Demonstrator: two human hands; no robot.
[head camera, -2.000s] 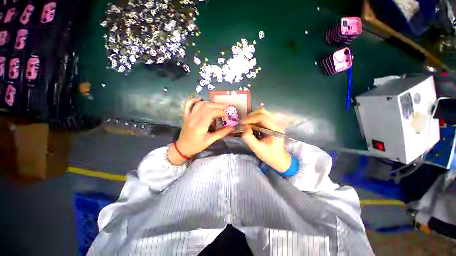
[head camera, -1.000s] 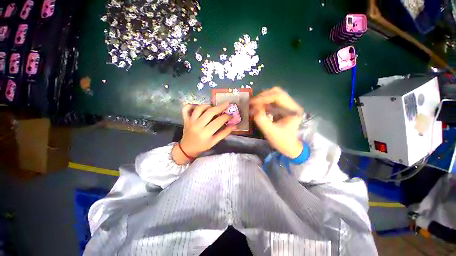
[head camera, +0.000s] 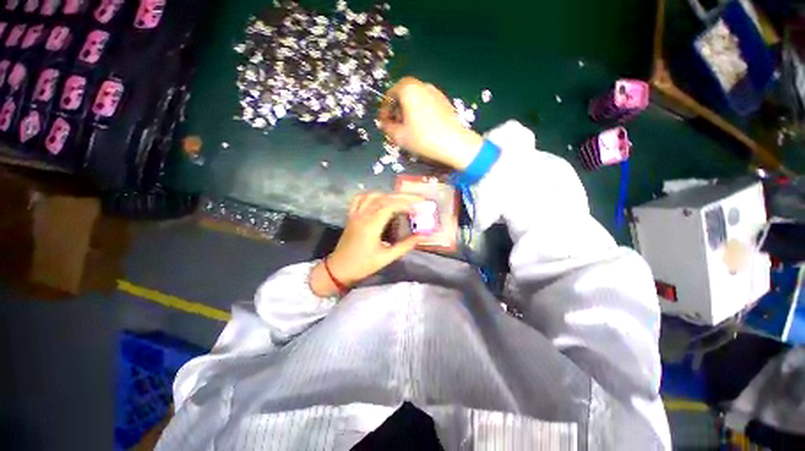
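My left hand (head camera: 364, 236) holds a pink housing (head camera: 425, 217) with a pale centre over the square orange-red fixture (head camera: 448, 204) at the bench's front edge. My right hand (head camera: 418, 119), with a blue strap at the wrist, is raised over the small white parts (head camera: 388, 160), at the right edge of the larger speckled pile of small parts (head camera: 309, 70). Its fingers are bunched and blurred. Whether they hold a tool or a part cannot be told. The right hand hides much of the white pile.
A black tray (head camera: 146, 132) with rows of pink housings is at the left. Two housing stacks (head camera: 605, 147) stand at the right, near a blue stick (head camera: 623, 194). A white-grey box (head camera: 697, 251) with a red switch is beyond them. A blue bin (head camera: 737, 62) is upper right.
My right hand has moved from beside the fixture up and left over the white parts. My left hand still holds the housing, its pale centre now more visible. The whole view has shifted slightly.
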